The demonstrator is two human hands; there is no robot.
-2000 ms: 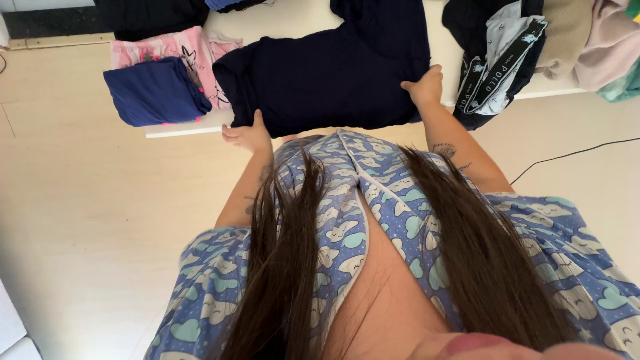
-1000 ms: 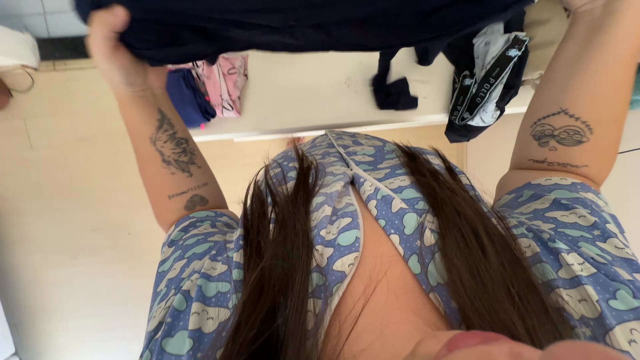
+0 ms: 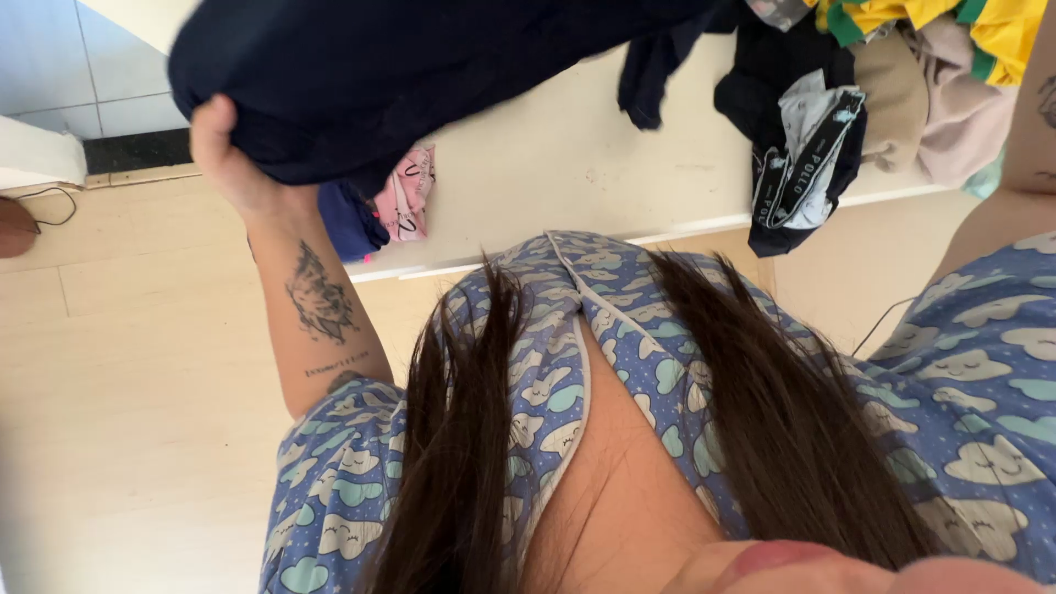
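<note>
My left hand [image 3: 239, 161] grips the lower left edge of a dark navy cloth garment [image 3: 396, 74], thumb in front of the fabric. The garment is raised above a pale tabletop and runs out of view at the top. A narrow dark part [image 3: 652, 78], perhaps a sleeve or strap, hangs at its right side. My right hand is beyond the upper right of the view; only part of that arm shows. Below the held garment, a folded blue cloth [image 3: 351, 224] and a folded pink printed cloth [image 3: 406, 198] lie at the table's near edge.
On the right of the pale tabletop [image 3: 569, 177] lie dark underwear with a lettered waistband [image 3: 796, 177], beige cloth [image 3: 891, 103], pale pink cloth [image 3: 961, 107] and yellow-green fabric [image 3: 1006, 37]. A white wall edge [image 3: 37, 153] and a thin cable [image 3: 58, 206] are at the left.
The navy garment, lying on the table two seconds ago, is now lifted off it. My right hand has gone out of view at the upper right. Yellow-green fabric shows more at the right.
</note>
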